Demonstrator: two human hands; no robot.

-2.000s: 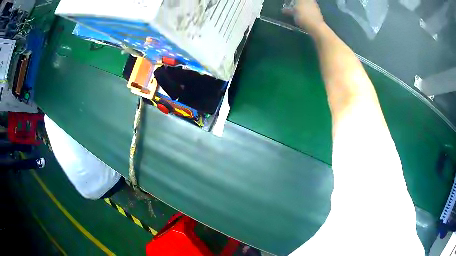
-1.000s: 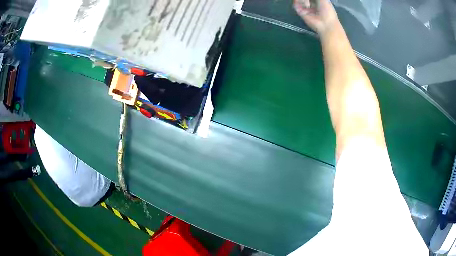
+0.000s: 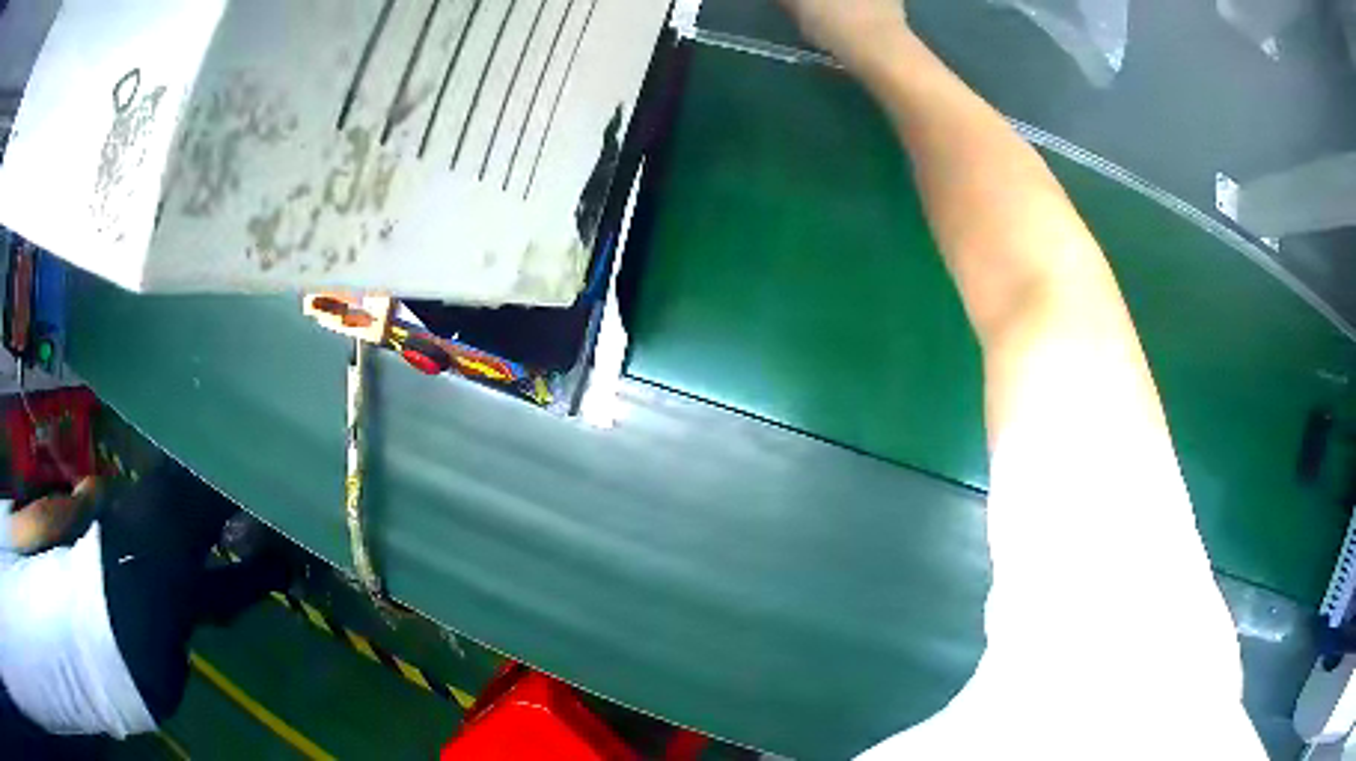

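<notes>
My right hand (image 3: 851, 21) reaches to the top edge of the view, beyond the far edge of the green bench (image 3: 803, 283). Its fingers are cut off by the picture's edge, so what it holds is hidden. My left hand is not in view. A large off-white box (image 3: 372, 179) with black stripes and dirty marks stands on the bench at the upper left. Below it a black open parts box (image 3: 513, 330) shows red, yellow and orange items.
A pale strap (image 3: 354, 476) hangs over the bench's near edge. A red stool (image 3: 543, 721) stands on the floor at the bottom. A person in a white top (image 3: 67, 632) is at the lower left. Clear plastic (image 3: 1078, 33) lies beyond the bench.
The off-white box now fills more of the upper left and covers more of the parts box. My right hand has moved left and up, partly out of view. The person's arm now shows.
</notes>
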